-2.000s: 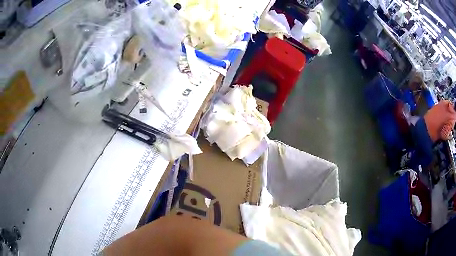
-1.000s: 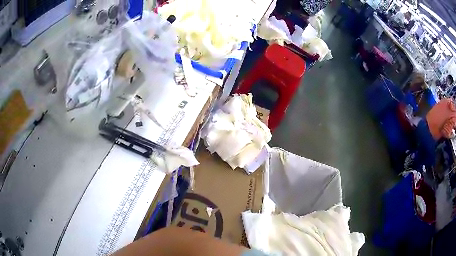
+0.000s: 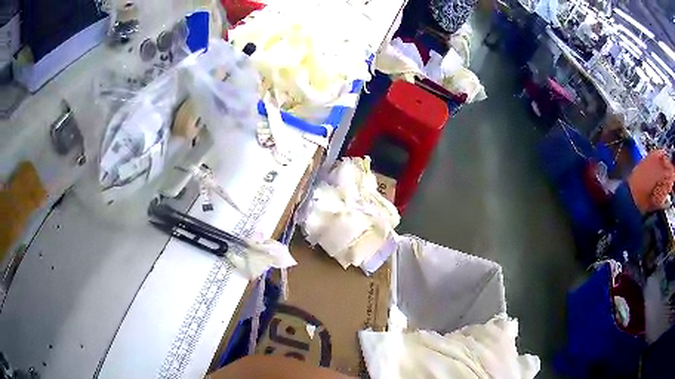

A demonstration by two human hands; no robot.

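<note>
No hand is in view; only a bare part of the wearer's arm shows at the bottom edge. A cream cloth stack [image 3: 349,215] lies on a brown carton [image 3: 337,296] beside the table. More cream cloth [image 3: 451,354] hangs over the front of a pale lined bin [image 3: 455,285]. On the white table [image 3: 152,314] lies a long black-handled tool [image 3: 189,228], with a small piece of white cloth [image 3: 260,257] at its right end. A clear plastic bag [image 3: 140,141] with pale contents lies behind it.
A blue-edged tray [image 3: 300,124] holds yellowish cream pieces at the table's far end. A red stool [image 3: 405,122] stands in the aisle beyond the carton. Blue containers [image 3: 603,318] line the right side, with a person's orange garment [image 3: 651,180] near them. A printed ruler [image 3: 211,289] runs along the table edge.
The view has shifted, so the table, carton and bin sit lower in the picture. Less of the wearer's arm shows at the bottom. The cloth pieces have not visibly moved.
</note>
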